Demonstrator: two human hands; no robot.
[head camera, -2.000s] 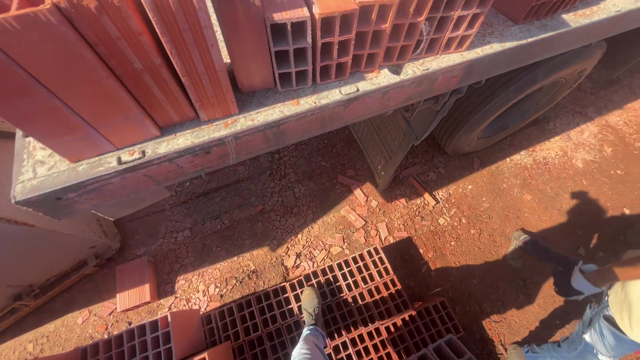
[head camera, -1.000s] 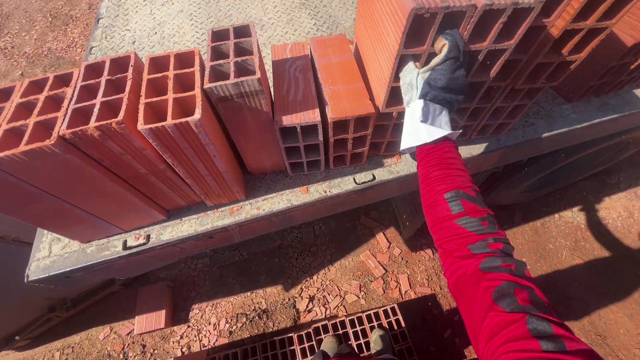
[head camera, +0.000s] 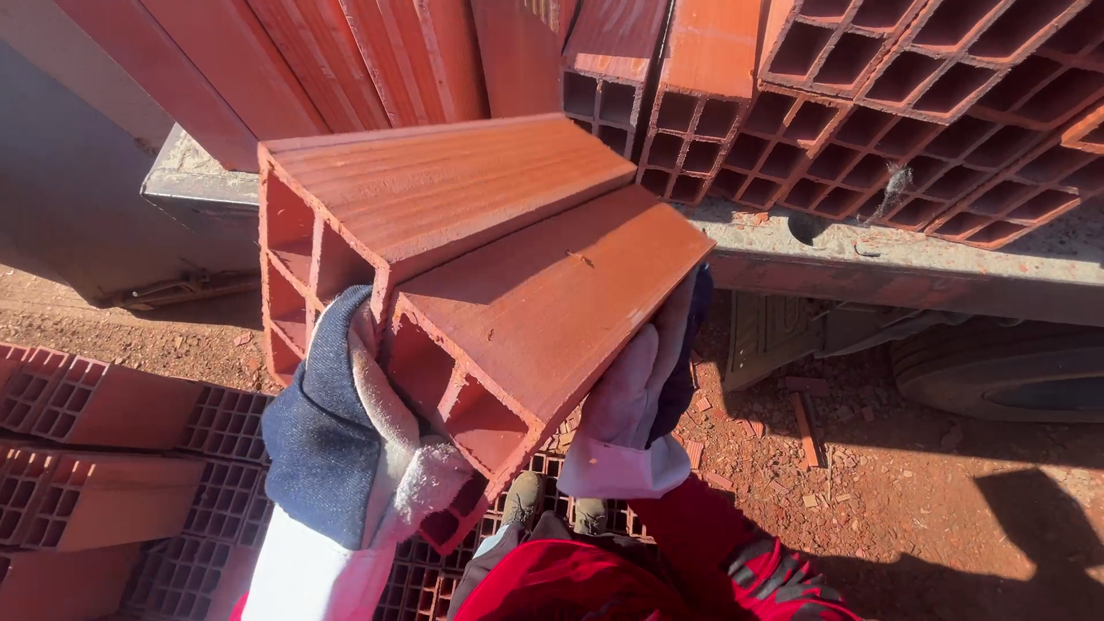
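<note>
Two hollow clay bricks, a ribbed one (head camera: 448, 185) on the left and a smoother one (head camera: 552, 302) on the right, are held side by side in front of my body. Both hands wear work gloves of pale leather and blue fabric. My left hand (head camera: 362, 440) grips the near ends, its fingers at the cells where the two bricks meet. My right hand (head camera: 642, 379) holds the right side of the right brick from below; its fingertips are partly hidden. Behind them, more hollow bricks (head camera: 703, 52) stand on the truck bed.
The truck bed's edge (head camera: 914, 267) runs across, with a tyre (head camera: 1009, 371) below it. Stacked bricks (head camera: 129, 509) lie at the lower left. My boots (head camera: 523, 500) are on bricks. Broken brick pieces (head camera: 806, 431) litter the dirt.
One second ago a gloved hand reached to the upper bricks on the truck bed; now both my hands hold two bricks close to my body. The view has shifted.
</note>
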